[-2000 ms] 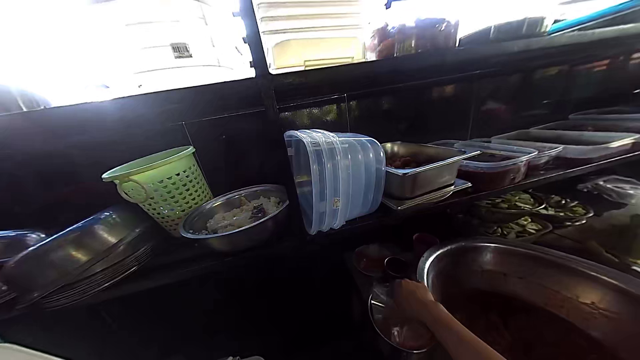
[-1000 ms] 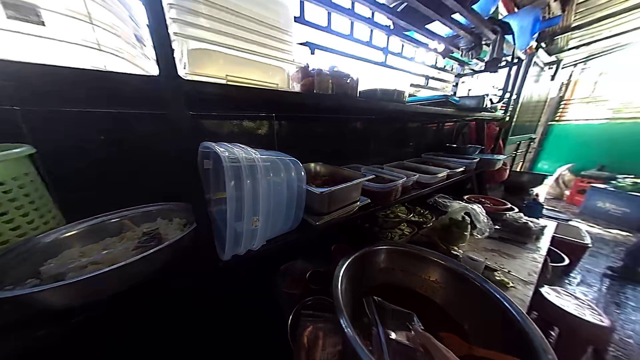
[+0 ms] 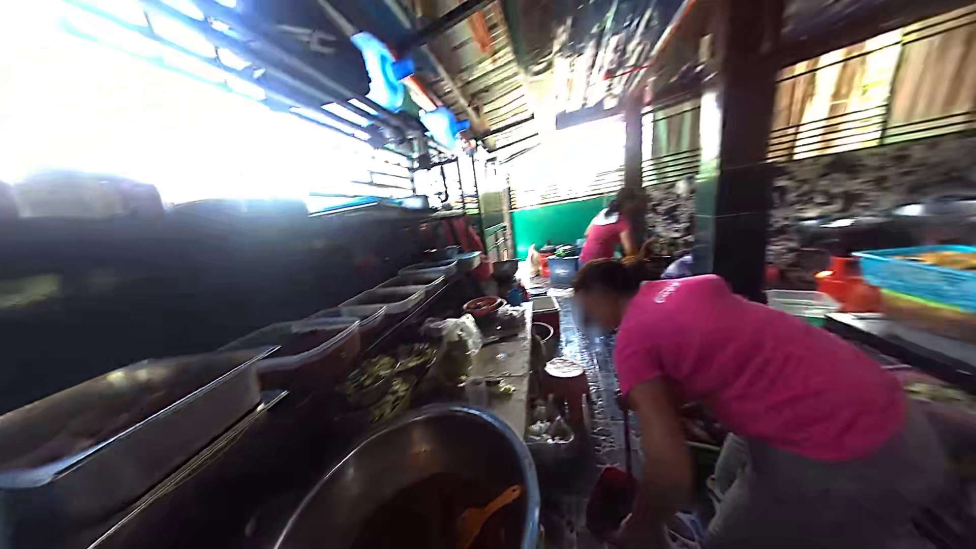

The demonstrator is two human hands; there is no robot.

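Observation:
Neither of my hands shows in the head view now. Nearest to me, at the bottom middle, is a large metal bowl (image 3: 427, 438) with dark reddish-brown contents, and an orange spatula or spoon (image 3: 488, 512) leans in it. To its left on the shelf stands a metal food pan (image 3: 183, 415), with plastic containers (image 3: 305, 351) in a row behind it. A clear plastic bag (image 3: 461, 335) and green vegetables (image 3: 389, 381) lie beyond the bowl.
Close on the right, a person in a pink shirt (image 3: 755, 366) bends low over the floor. Another person in pink (image 3: 604, 238) is farther back. A stool (image 3: 566, 374) stands beside the counter (image 3: 512, 366). A blue basket (image 3: 926, 274) and a dark pillar (image 3: 728, 152) are at right.
The view has swung far to the right. A hand seen by the large bowl earlier, with clear plastic at it one second ago, is out of view.

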